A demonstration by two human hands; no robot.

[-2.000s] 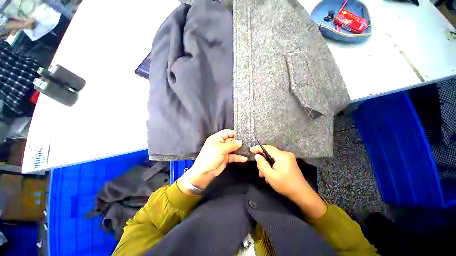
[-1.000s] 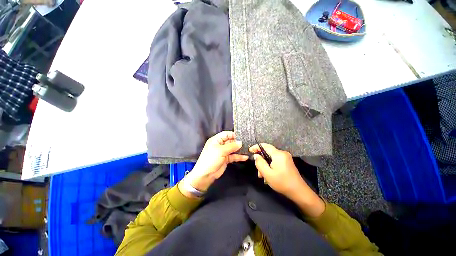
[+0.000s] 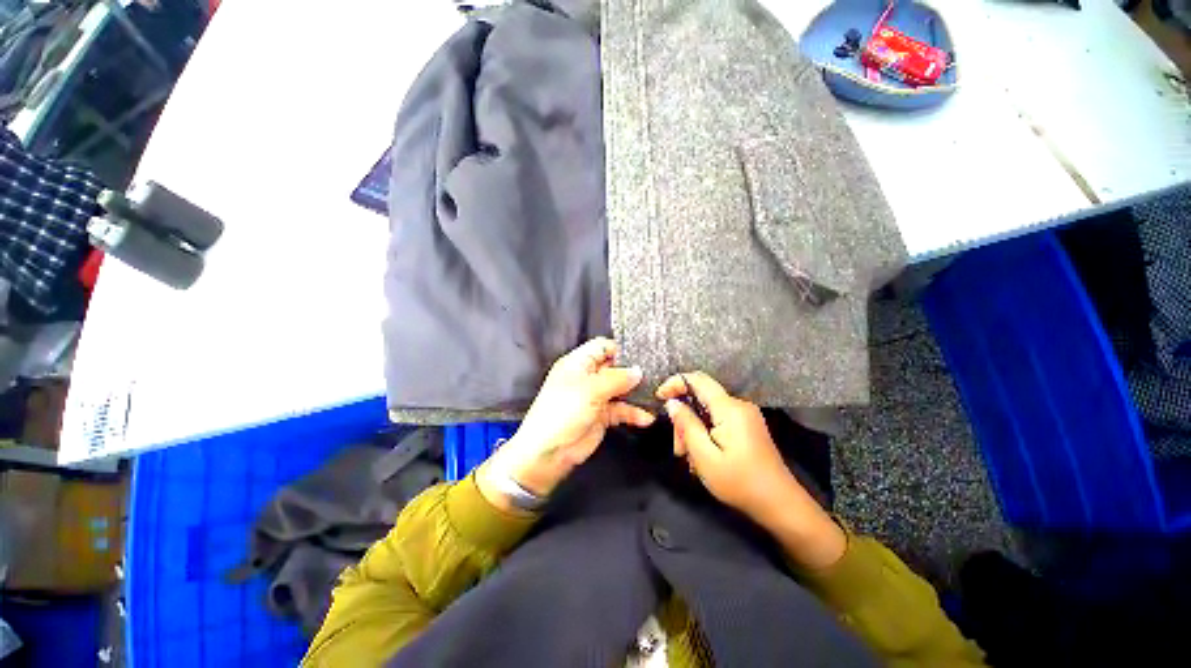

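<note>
The grey tweed jacket (image 3: 731,261) lies opened out over the table's front edge, its smooth dark lining (image 3: 523,235) on the left and the stitched placket (image 3: 637,196) down the middle. My left hand (image 3: 575,411) pinches the placket's lower edge near the hem between thumb and fingers. My right hand (image 3: 725,437) is just to the right of it, fingertips closed together at the cloth. The dark snips (image 3: 695,405) show partly between its fingers. Any needle, thread or button at the fingertips is too small to tell. The flap pocket (image 3: 803,215) is right of the placket.
A blue-grey tray (image 3: 869,91) with a red packet (image 3: 904,55) and dark buttons stands at the back right. Two dark grey cylinders (image 3: 154,235) stand at the left. A smartphone edge (image 3: 374,183) shows beside the lining. Blue crates (image 3: 1045,392) are below the table on both sides.
My right fingers have shifted slightly, and less of the snips shows than before. My left hand still holds the placket edge. The tweed by the pocket bulges a little more.
</note>
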